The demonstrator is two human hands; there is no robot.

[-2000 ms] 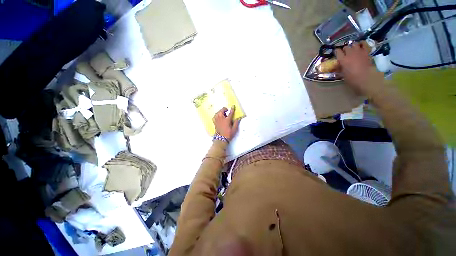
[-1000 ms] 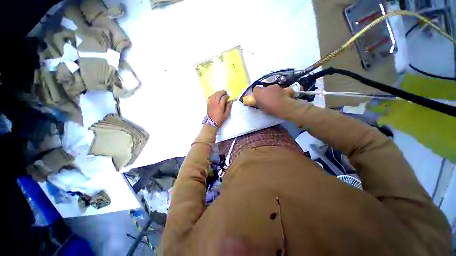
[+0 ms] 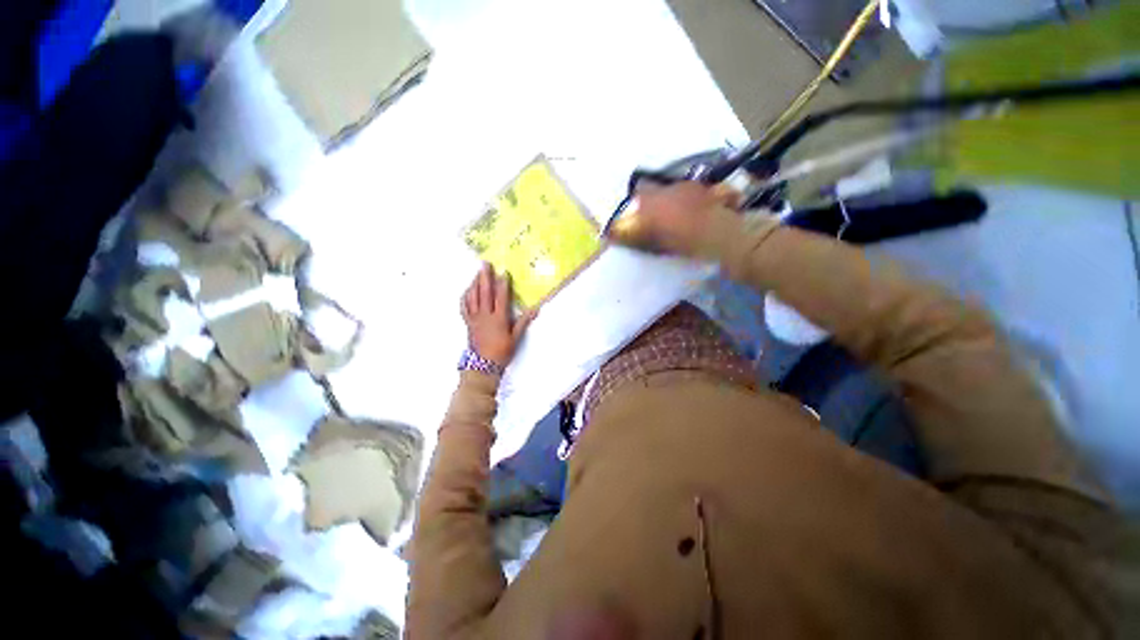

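Note:
The yellow template [image 3: 535, 235] with dark handwriting lies on the white table, with a thin khaki edge of a pocket piece [image 3: 565, 283] showing around it. My left hand [image 3: 491, 313] rests at the template's lower left corner, fingers on or beside it, holding nothing. My right hand [image 3: 669, 218] is shut on the steam iron's handle. The dark iron [image 3: 640, 188] is at the template's right corner, mostly hidden by my hand and blurred; I cannot tell whether it touches the fabric.
A flat khaki stack [image 3: 344, 63] lies at the far side. Tied khaki bundles [image 3: 238, 281] and a fanned khaki pile [image 3: 356, 481] are at left. The hose [image 3: 819, 85] and black cord [image 3: 875, 110] trail right. A dark-sleeved person's arm [image 3: 113, 125] is at upper left.
The iron has come from its parking spot at right to the template. My left hand has moved to the template's lower left corner. The template now lies turned in view.

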